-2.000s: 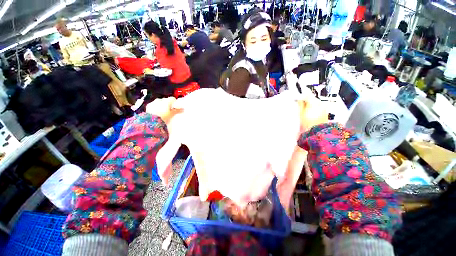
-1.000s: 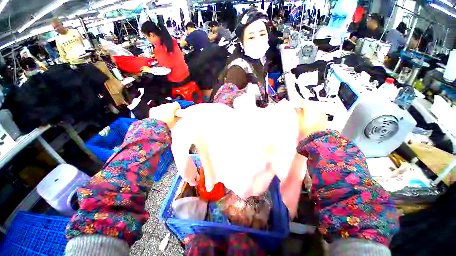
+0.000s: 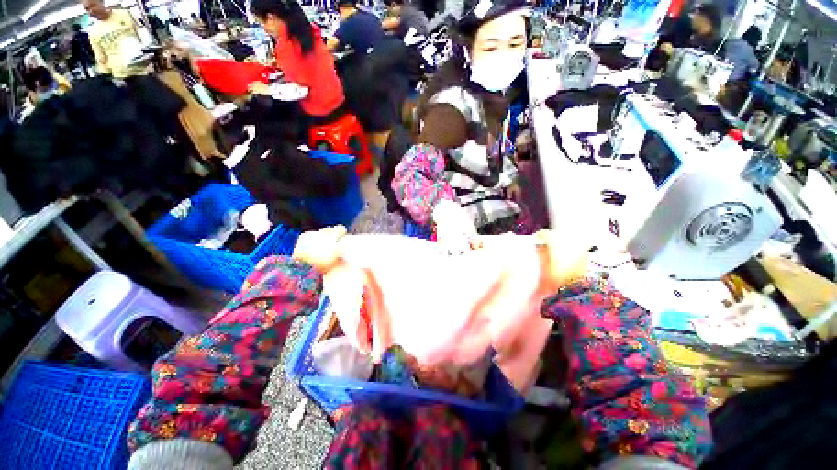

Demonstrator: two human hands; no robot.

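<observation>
A pale white-pink garment (image 3: 440,294) is stretched between my hands by its top edge and hangs over a blue crate. My left hand (image 3: 321,246) grips its left top corner. My right hand (image 3: 564,257) grips its right top corner; the hand is overexposed and its fingers are hard to make out. The hand of a person facing me touches the top edge near the middle. The blue crate (image 3: 330,393) holds a clear bag (image 3: 341,358) and a bit of red; the garment hides much of its contents.
A masked person (image 3: 463,138) in a plaid vest sits opposite. A machine with a round grille (image 3: 707,225) stands right on a white table (image 3: 587,193). A lilac-white stool (image 3: 115,312) and blue baskets (image 3: 69,422) are at left. A red stool (image 3: 344,139) stands behind.
The garment hangs lower in view, still held at both corners. The other person's arm has reached forward to its top edge. The view has tilted down, showing more floor and baskets.
</observation>
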